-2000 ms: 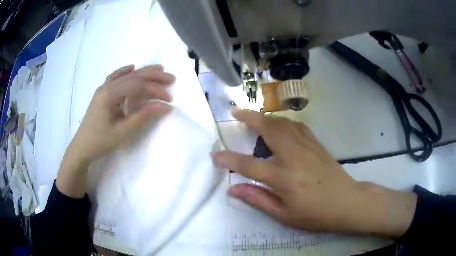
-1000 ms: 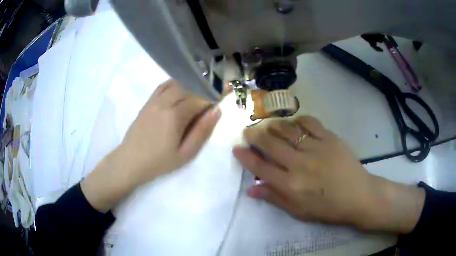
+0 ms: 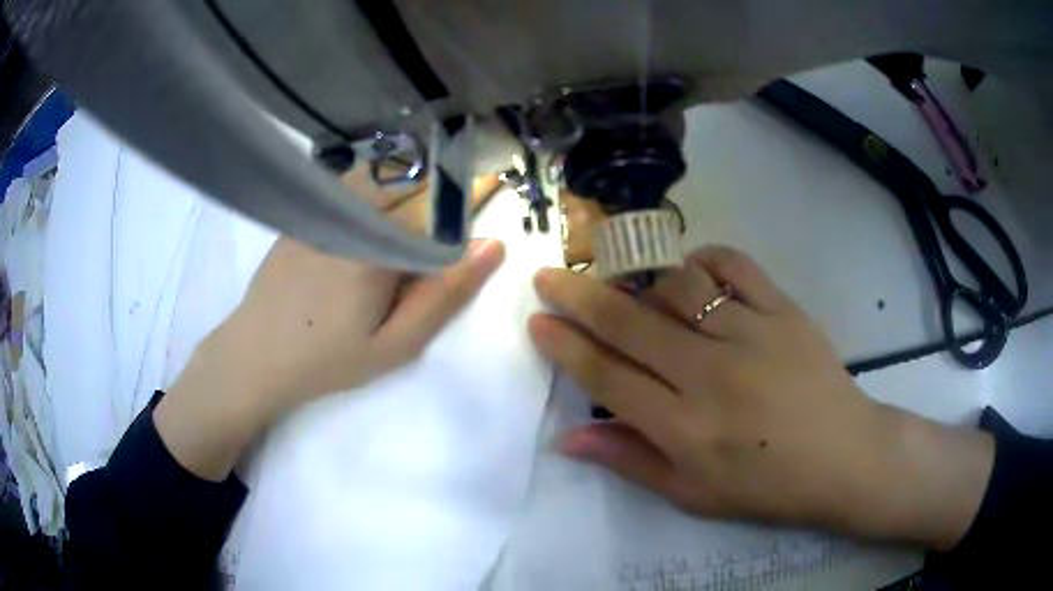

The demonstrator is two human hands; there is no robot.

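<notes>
A white fabric piece (image 3: 393,462) lies on the machine bed, its upper part under the lit presser foot (image 3: 536,208). My left hand (image 3: 335,318) lies on the fabric left of the foot, thumb near the foot, its upper fingers partly hidden behind the machine head. My right hand (image 3: 704,393), with a ring, rests fingertips down at the fabric's right edge, just below the foot. The cream ribbed knob (image 3: 639,244) and the orange-brown block (image 3: 581,231) are right of the foot, above my right fingers.
The pale grey sewing machine head (image 3: 554,46) spans the top. Black fabric shears (image 3: 912,196) and slim pink snips (image 3: 949,136) lie at right. White cut panels (image 3: 98,300) lie at left, beside fabric scraps (image 3: 29,346). A printed ruler scale (image 3: 716,568) runs along the near edge.
The fabric has moved from left of the foot to under it. My left hand has come down onto the fabric beside the foot. My right fingers now touch its edge. The view has shifted.
</notes>
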